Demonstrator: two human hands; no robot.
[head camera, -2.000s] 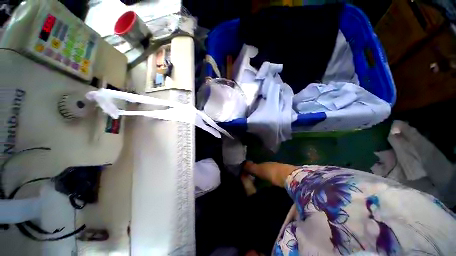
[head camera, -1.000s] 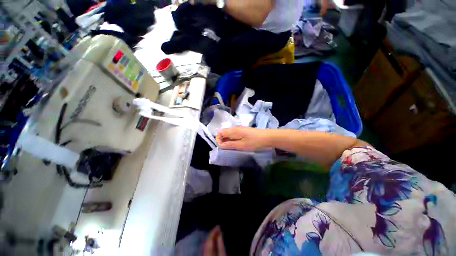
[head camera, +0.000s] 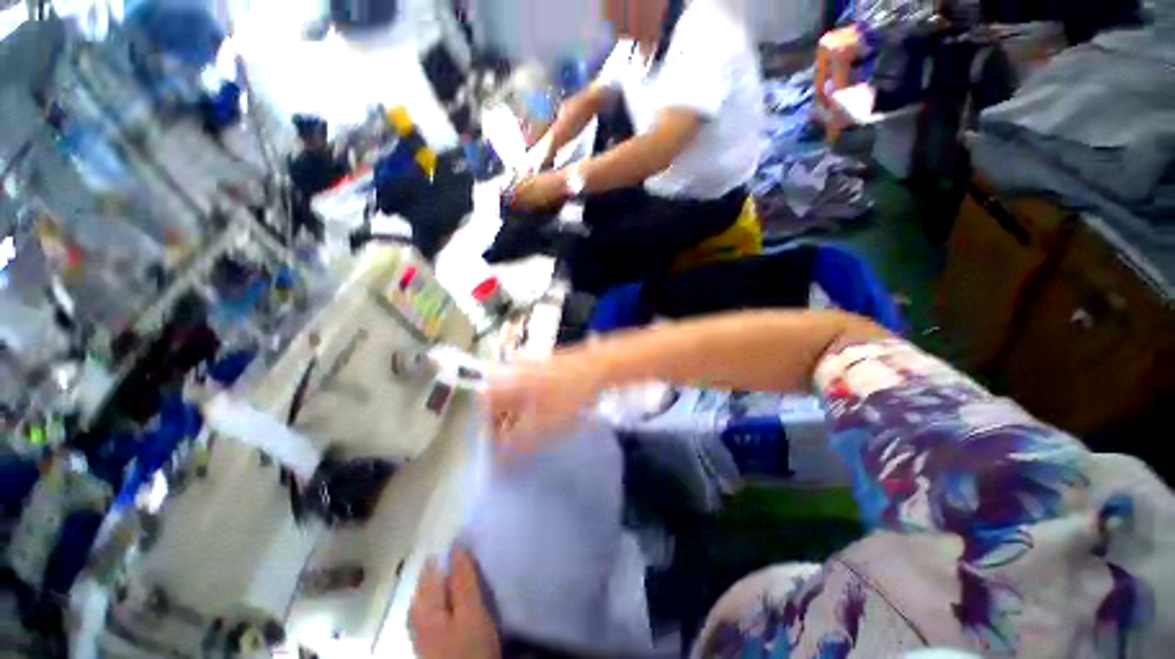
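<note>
A pale blue fabric panel (head camera: 552, 534) hangs beside the front edge of the machine table. My right hand (head camera: 531, 402) is blurred and closed on its upper edge, with my arm reaching in from the right. My left hand (head camera: 451, 615) is low at the panel's lower left edge, partly cut off by the picture's bottom; whether it grips the cloth is unclear. The cream sewing machine (head camera: 367, 373) stands to the left, with its needle area washed out by light.
A blue bin (head camera: 861, 286) with dark and pale pieces stands behind my right arm. A red tin (head camera: 487, 294) is at the table's far end. Another person (head camera: 702, 103) in a white top works at dark cloth beyond. A brown box (head camera: 1031, 290) with grey cloth is at the right.
The view has swung up and left. My right hand has moved from down by the bin to the table edge with the pale panel. My left hand has come into view at the bottom.
</note>
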